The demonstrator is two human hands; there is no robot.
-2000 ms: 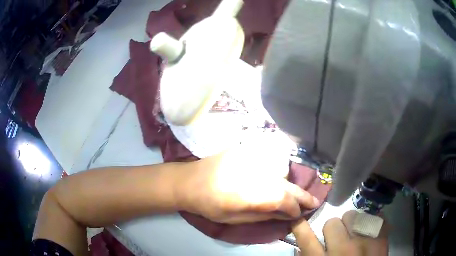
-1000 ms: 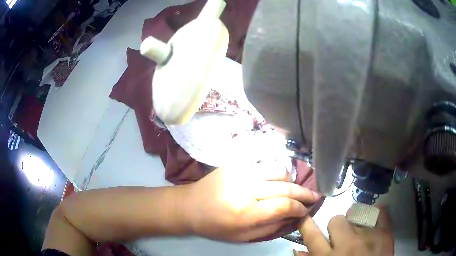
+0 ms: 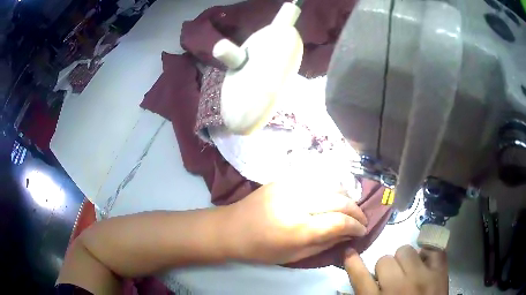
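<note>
The maroon lining [image 3: 193, 138] lies on the white table under white-backed tweed [image 3: 211, 98], with its lower edge reaching the needle area. My left hand [image 3: 300, 224] lies on the cloth, fingers bent and pressing near the lining's edge, just left of the presser foot. The foot area shows yellow marks [image 3: 388, 197] below the sewing machine head [image 3: 398, 98]. My right hand [image 3: 398, 271] is cut off by the bottom edge; its index finger touches the lining's lower edge, the other fingers are curled. Lamp glare washes out part of the cloth and left hand.
The white lamp head [image 3: 259, 75] hangs over the cloth. A beige knob [image 3: 433, 237] stands right of the needle, above my right hand. Dark snips [image 3: 491, 242] lie on the machine bed at right. Fabric scraps [image 3: 81, 75] lie beyond the table at upper left. An orange basket edge [image 3: 85, 219] shows at lower left.
The view has shifted. The lining's lower part around the needle has turned, and less of it shows below my left hand than two seconds ago. More tweed shows beside the lamp. Both hands remain near the needle.
</note>
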